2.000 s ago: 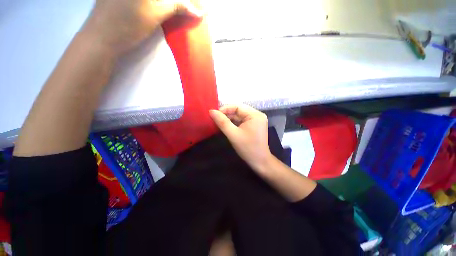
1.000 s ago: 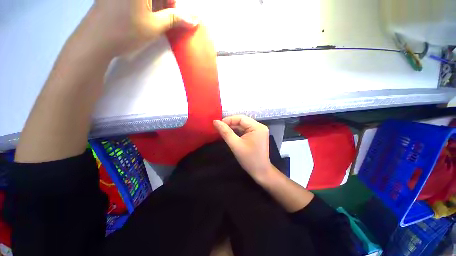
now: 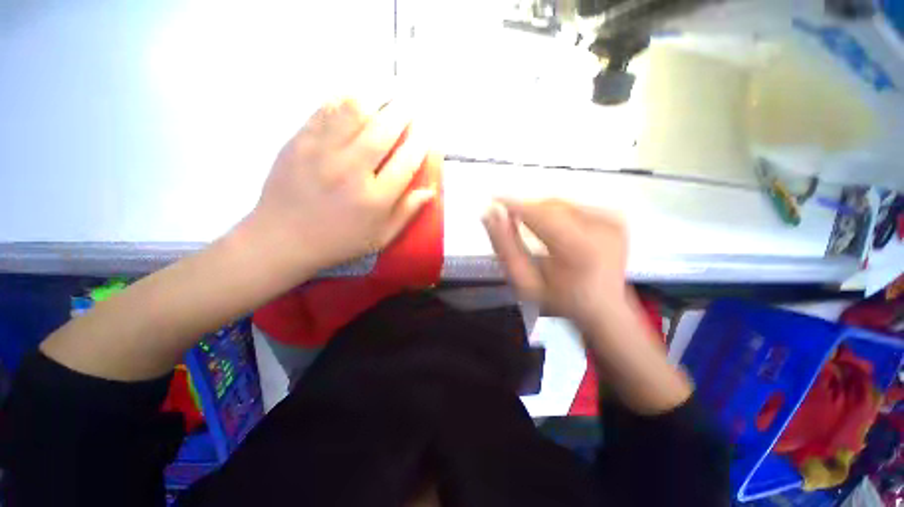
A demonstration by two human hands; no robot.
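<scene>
The red fabric piece (image 3: pixel 421 243) hangs over the ruler-marked front edge of the white table, its lower part folded near my lap. My left hand (image 3: pixel 342 183) lies over its upper part, fingers bent, with red showing between and beside them. Whether the fingers grip it or only press it is hard to tell in the glare. My right hand (image 3: pixel 565 248) is blurred, off the fabric and to its right, above the table edge, thumb and fingers apart and empty. Dark metal parts of the sewing machine (image 3: pixel 617 59) show at the top.
Green-yellow thread snips (image 3: pixel 781 196) lie on the table at the right. A blue crate with red and yellow cloth (image 3: pixel 758 371) stands below right, another blue crate (image 3: pixel 230 371) below left. Red cut pieces (image 3: pixel 587 388) show partly behind my right forearm on a white surface.
My left hand has moved down the fabric, toward the table edge in view. My right hand has let go of the fabric and moved right. The view has tilted up, showing machine parts.
</scene>
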